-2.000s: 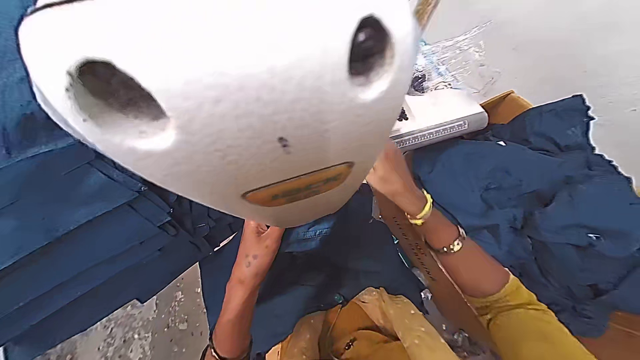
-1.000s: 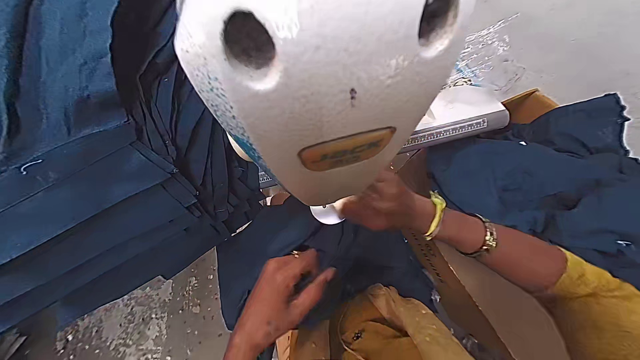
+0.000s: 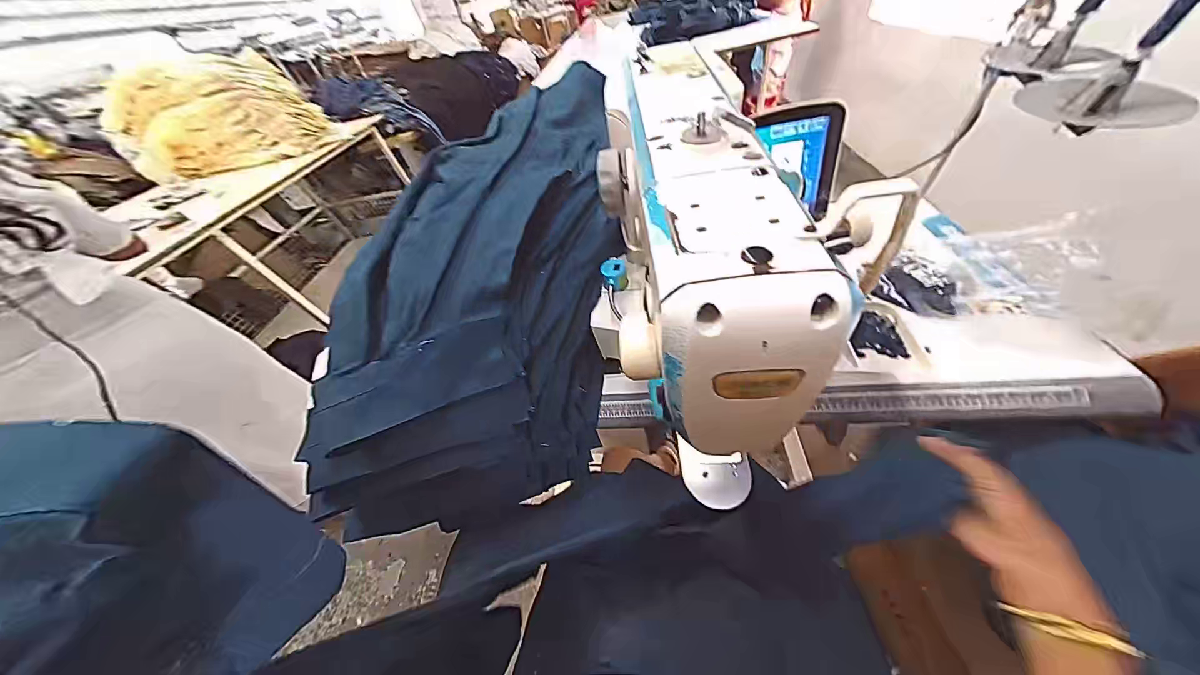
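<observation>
My right hand (image 3: 998, 506), blurred, has its fingers on dark blue fabric (image 3: 881, 487) to the right of the sewing machine's arm end. A yellow bangle circles that wrist. The white industrial sewing machine (image 3: 755, 347) stands in the middle, its head pointing at me. Below the head, a rounded white plate (image 3: 717, 478) shows with dark fabric in front of and beside it. My left hand cannot be seen. Stacked dark blue cloth pieces (image 3: 422, 394) hang over the table left of the machine.
A ruler-marked table edge (image 3: 956, 398) runs right of the machine. Behind are a lit display (image 3: 806, 155) and thread stand discs (image 3: 1106, 101). More blue cloth (image 3: 141, 534) lies at lower left, and a cardboard box (image 3: 919, 600) sits at lower right. A person's arm (image 3: 75, 225) shows at far left.
The view has lifted and widened to show the whole machine. My right hand has moved away from the machine's head, out to the right with fabric. My left hand has left the view.
</observation>
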